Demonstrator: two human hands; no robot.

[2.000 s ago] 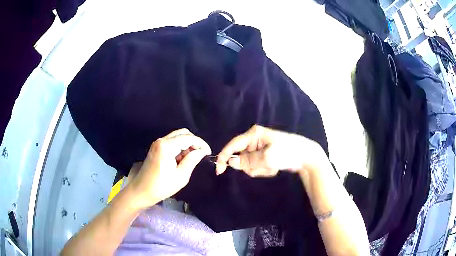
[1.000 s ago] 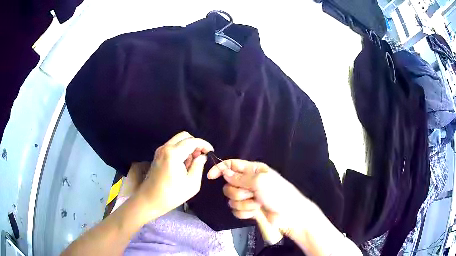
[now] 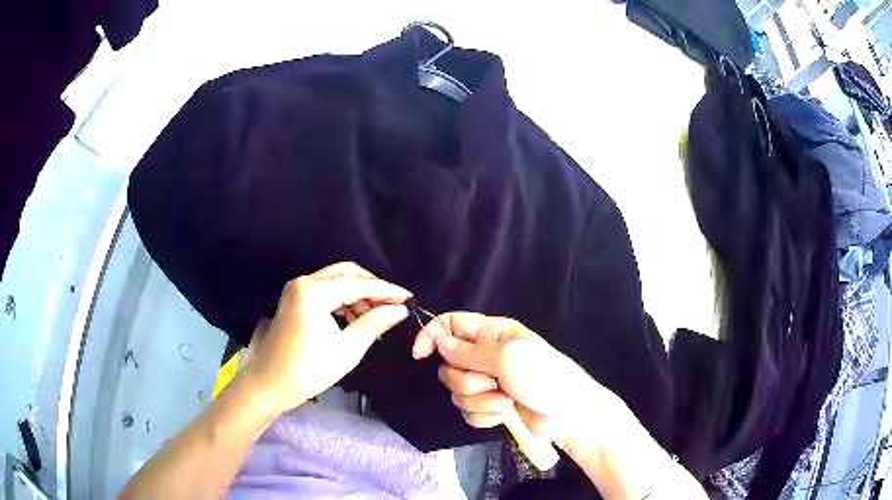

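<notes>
A large black jacket [image 3: 293, 176] lies spread before me, with a dark clothes hanger [image 3: 445, 84] inside its collar. My left hand [image 3: 337, 327] pinches the jacket's front edge between thumb and fingertips, left of the middle. My right hand [image 3: 494, 366] is just right of it and holds a thin, light wire tool [image 3: 426, 317] between thumb and forefinger. The tool's far end meets the dark cloth at my left fingertips. Any button there is too small to tell. The other right fingers are curled.
The jacket lies on a white tabletop [image 3: 606, 117]. More black garments [image 3: 763, 264] with hanger hooks lie at the right, beside a blue-grey garment [image 3: 841, 166]. Dark folded cloth [image 3: 699, 29] is at the far side. Lilac clothing [image 3: 342, 454] shows below my hands.
Since two seconds ago, my right hand has turned and moved lower, its fingers now curled. The wire tool shows more clearly between my hands. My left hand has shifted only slightly.
</notes>
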